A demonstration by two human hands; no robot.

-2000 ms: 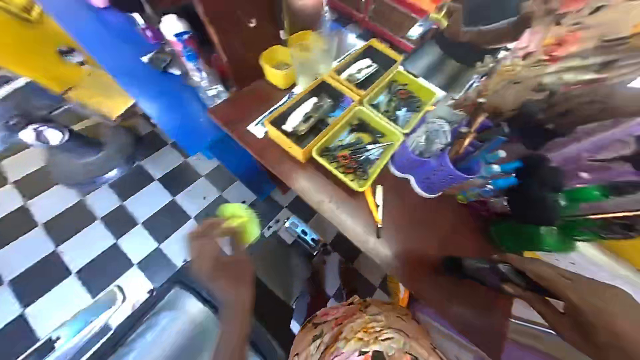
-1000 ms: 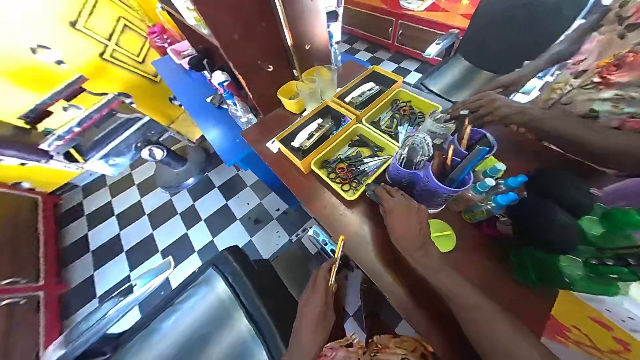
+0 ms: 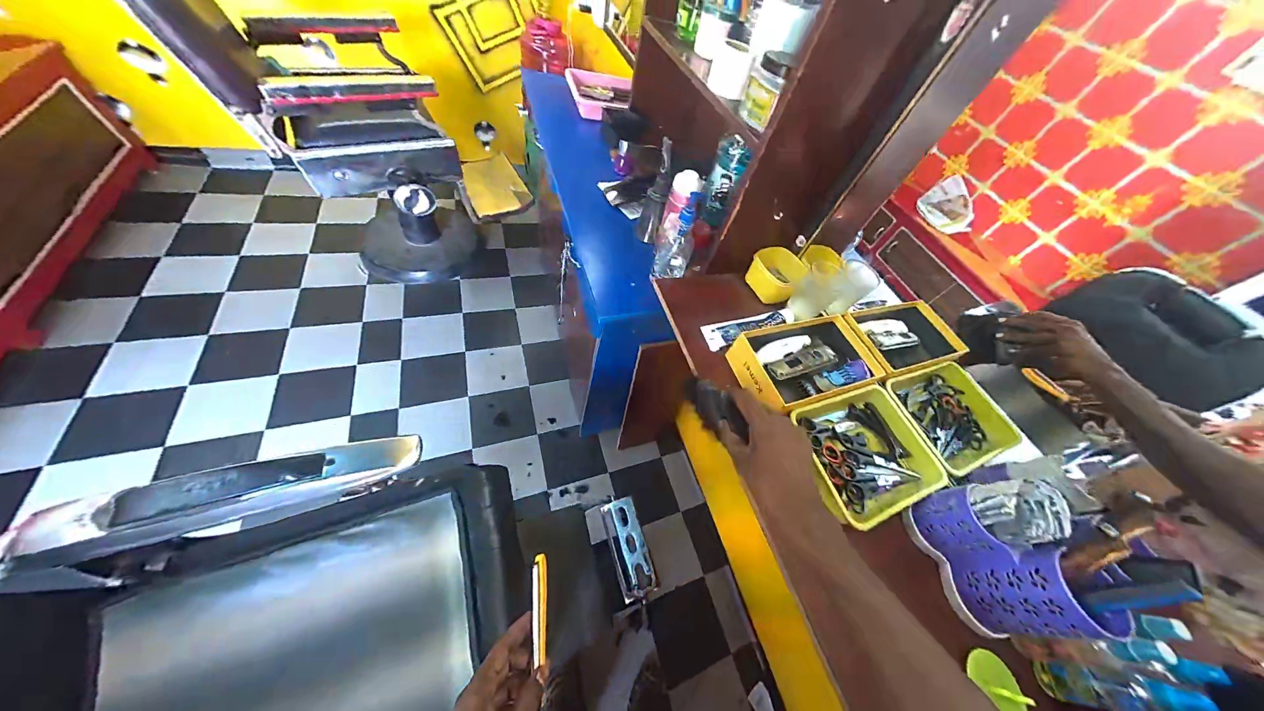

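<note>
At the bottom centre, my left hand holds a slim yellow-and-white tool upright; its exact kind is unclear. My right hand reaches along the brown counter and grips a dark, blurred object, possibly a brush, at the counter's edge. Just beyond that hand is a yellow-rimmed box holding hair clippers. A yellow-green tray of scissors lies to its right. What appears to be a mirror shows the tray, the box and a hand with a dark object again.
A purple basket of tools and a green round piece are at lower right. Bottles stand on a blue counter. A black chair fills the lower left, near a metal footrest. Another chair stands farther back.
My right hand has moved from beside the scissors tray to the counter's edge near the clipper box. My left hand held a green round piece two seconds ago and now holds the slim tool.
</note>
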